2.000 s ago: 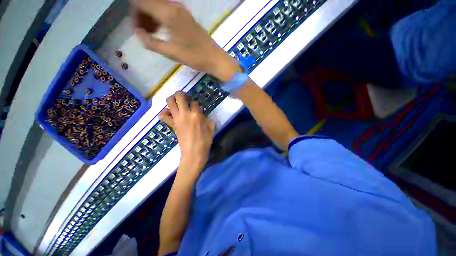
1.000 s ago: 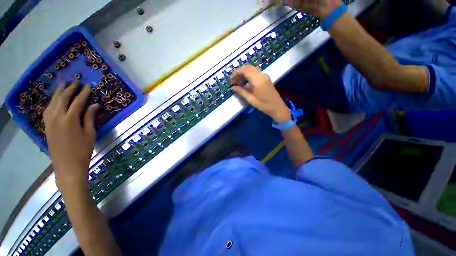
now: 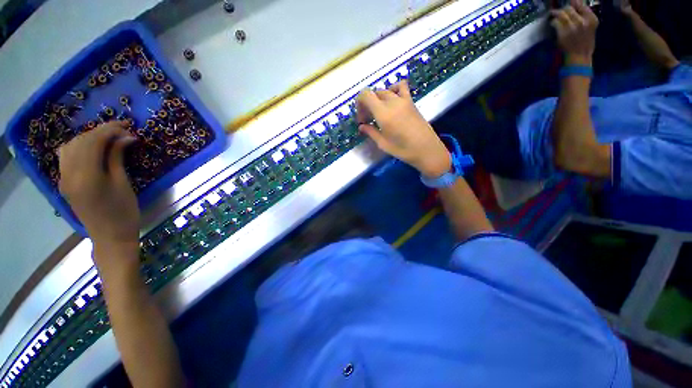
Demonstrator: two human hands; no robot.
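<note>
My left hand [image 3: 99,178] is over the lower left part of the blue bin [image 3: 216,144], which holds many small copper-brown ring coils [image 3: 171,135]. Its fingers are curled, and their tips and anything in them are hidden. My right hand [image 3: 402,129], with a blue wrist strap [image 3: 448,176], is at the row of green circuit boards [image 3: 250,191]. Its fingers are bent down over the boards; whether they hold a coil cannot be told. White connectors [image 3: 288,151] repeat along the boards' far side.
Pale rails [image 3: 250,227] run along both sides of the boards, with a yellow strip [image 3: 296,87] beyond. Several loose coils [image 3: 196,75] lie on the white surface right of the bin. A neighbouring person's hand [image 3: 577,34] is at the upper right. A grey-framed dark panel [image 3: 599,261] is at the right.
My left hand's spread fingers have curled over the bin. My right hand has shifted slightly up and right along the boards. The neighbour's hand has moved right, away from the near boards.
</note>
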